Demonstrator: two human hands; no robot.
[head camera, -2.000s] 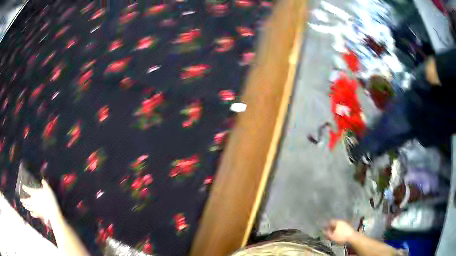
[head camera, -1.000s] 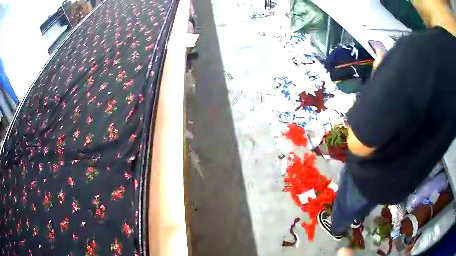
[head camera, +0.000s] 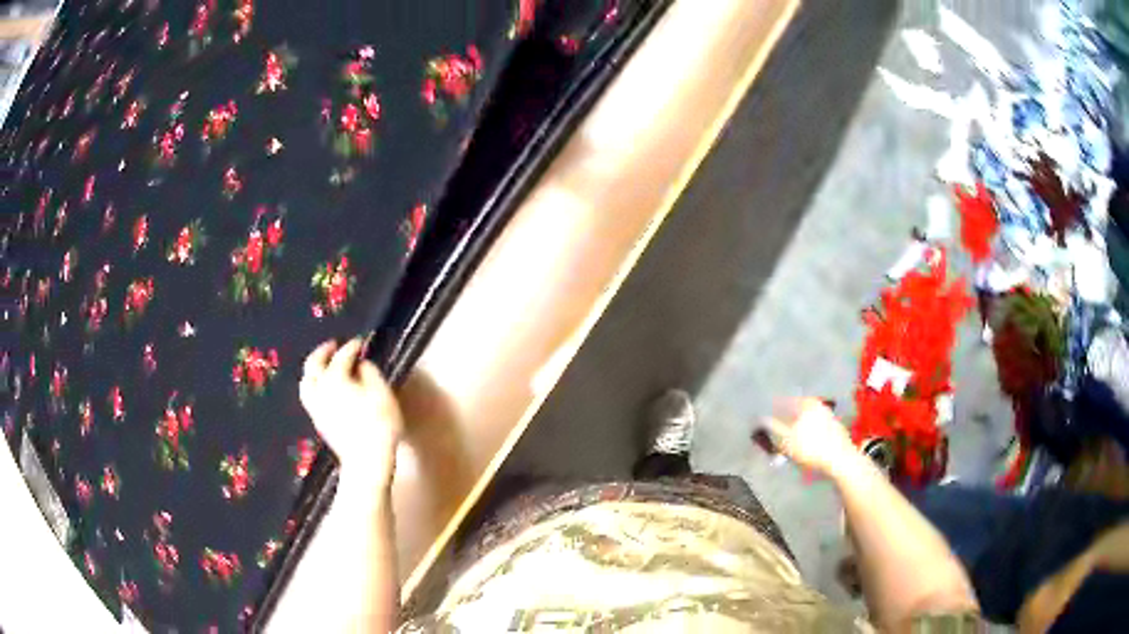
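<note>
Black floral fabric (head camera: 198, 322) with small red rose clusters covers the table on the left. Its dark fabric edge (head camera: 495, 204) runs diagonally along the table rim. My left hand (head camera: 353, 403) is at this edge, fingers curled and pinching the cloth; the fingertips are partly hidden. My right hand (head camera: 811, 436) is off the table, over the floor at the right, with fingers bent. Something small and dark shows at its fingertips, too unclear to name.
The table's pale brown wooden edge (head camera: 545, 266) lies beside the cloth. A grey strip (head camera: 46, 489) and a white area are at lower left. Red scraps (head camera: 910, 365) and other scraps lie on the grey floor. Part of a person in dark clothes is at lower right.
The view has swung back down to the near table edge. My left hand, out of view one second ago, is now at the fabric edge. The other person is mostly out of view.
</note>
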